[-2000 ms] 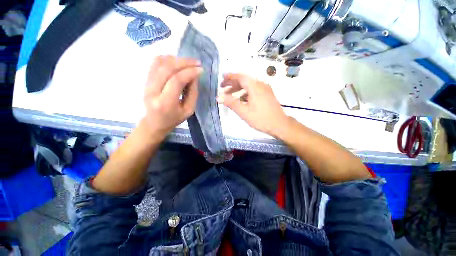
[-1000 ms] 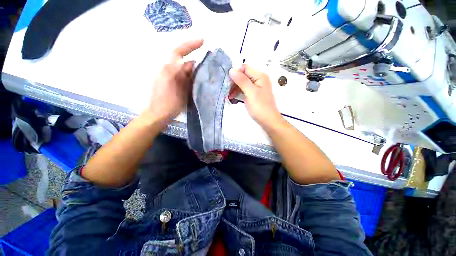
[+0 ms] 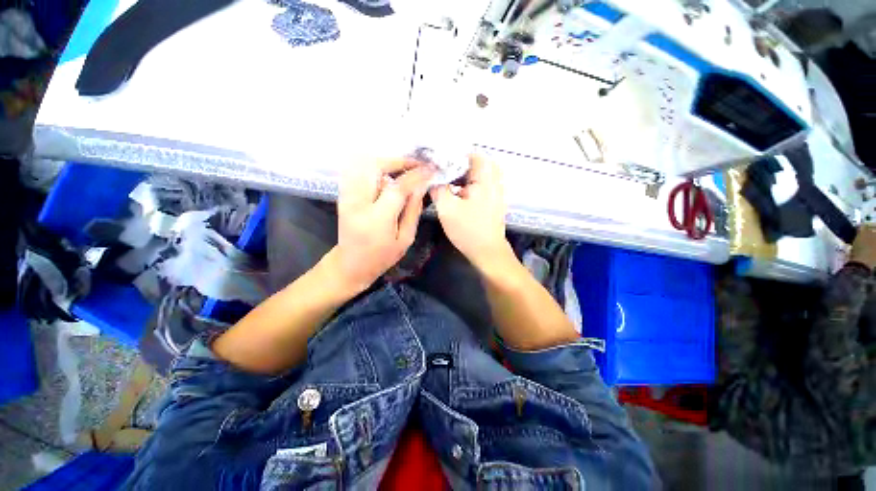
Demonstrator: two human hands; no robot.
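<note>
My left hand (image 3: 379, 213) and my right hand (image 3: 473, 209) are close together at the table's front edge. Their fingertips pinch a small bunched pale grey piece (image 3: 447, 165), likely the collar piece. Most of it is hidden by the fingers, and its dark side cannot be made out clearly. The piece is just above the white table top, left of and nearer than the sewing machine's needle area (image 3: 509, 56).
A long black curved strip (image 3: 130, 48) and a blue frayed scrap (image 3: 305, 23) lie at the upper left. Red-handled scissors (image 3: 690, 209) and a tan card (image 3: 589, 147) lie right. Fabric-filled bins are below left, a blue bin (image 3: 658, 312) below right. Another person's sleeve (image 3: 850, 297) shows far right.
Both hands have moved down to the table's front edge and closer together. The grey piece, earlier hanging long and flat between them, is now bunched at the fingertips. The camera view has shifted.
</note>
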